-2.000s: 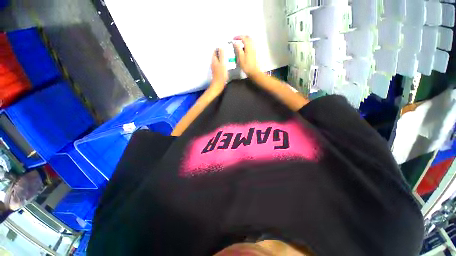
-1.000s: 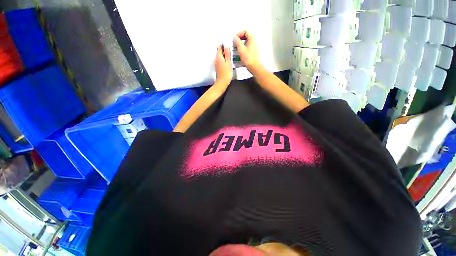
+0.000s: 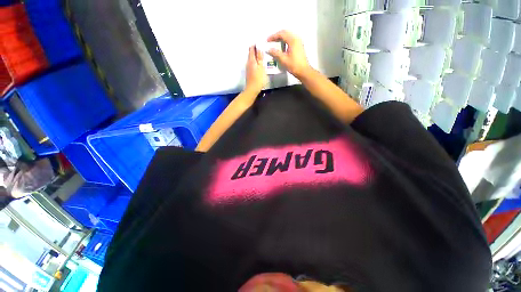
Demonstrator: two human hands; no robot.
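A small white carton (image 3: 272, 64) with a dark green patch is between my hands, just above or on the white worktable (image 3: 200, 45) near its front edge. My left hand (image 3: 256, 69) holds the carton's left side, fingers pointing away from me. My right hand (image 3: 290, 52) is at its right and upper side, fingers bent over its far end. The fingers hide part of the carton. Whether my right fingers hold a separate piece is too blurred to tell.
Rows of open cartons with raised pale flaps (image 3: 437, 57) stand at the right. An open blue tote (image 3: 123, 142) is beside my body at the left. More blue totes (image 3: 71, 105) and a red-orange tote (image 3: 20, 48) are farther left.
My right hand has shifted slightly right, its fingers now more bent over the carton. My left hand still holds the carton's left side. The view has moved slightly.
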